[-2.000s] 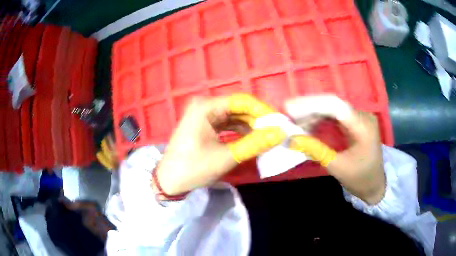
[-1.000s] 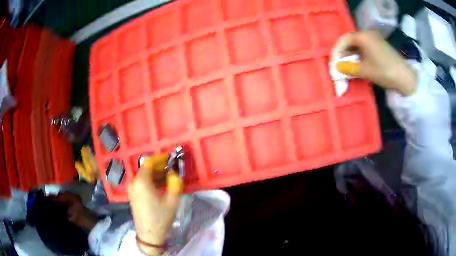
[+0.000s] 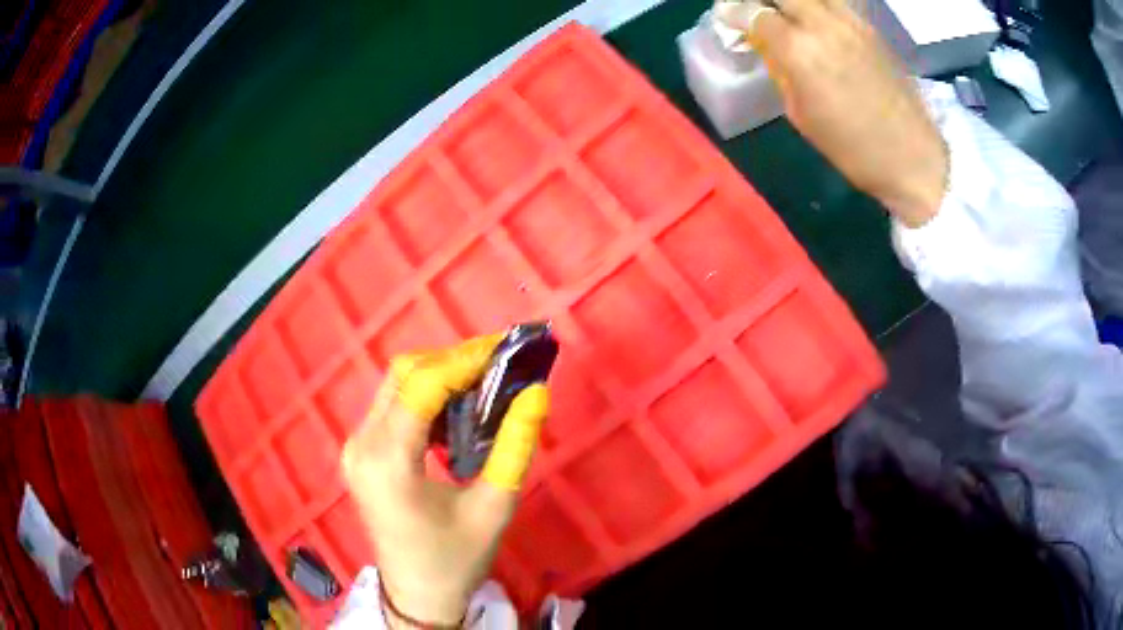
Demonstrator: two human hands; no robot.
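Observation:
My left hand point(image 3: 437, 455), with yellow finger cots, holds a glossy black device housing point(image 3: 503, 400) between thumb and fingers above the red blister tray point(image 3: 560, 234). My right hand point(image 3: 837, 92) is at the top right, over the white dispenser bottle point(image 3: 729, 89). It holds a white wipe point(image 3: 736, 22) at the bottle's top; its fingertips are partly cut off by the frame edge. Another dark housing point(image 3: 312, 574) lies in a pocket at the tray's lower left corner. The tray lies tilted across the view.
A red tray stack point(image 3: 117, 517) with a white label point(image 3: 52, 544) stands at the lower left. Small dark metallic parts point(image 3: 224, 569) lie beside it. A white box point(image 3: 942, 31) and a paper scrap point(image 3: 1020, 78) are at the upper right. A pale strip point(image 3: 289, 240) edges the green belt point(image 3: 246, 148).
The view has turned and the tray appears rotated. My right hand has moved from over the tray to the bottle with the wipe. My left hand has lifted a housing from the tray's lower left part.

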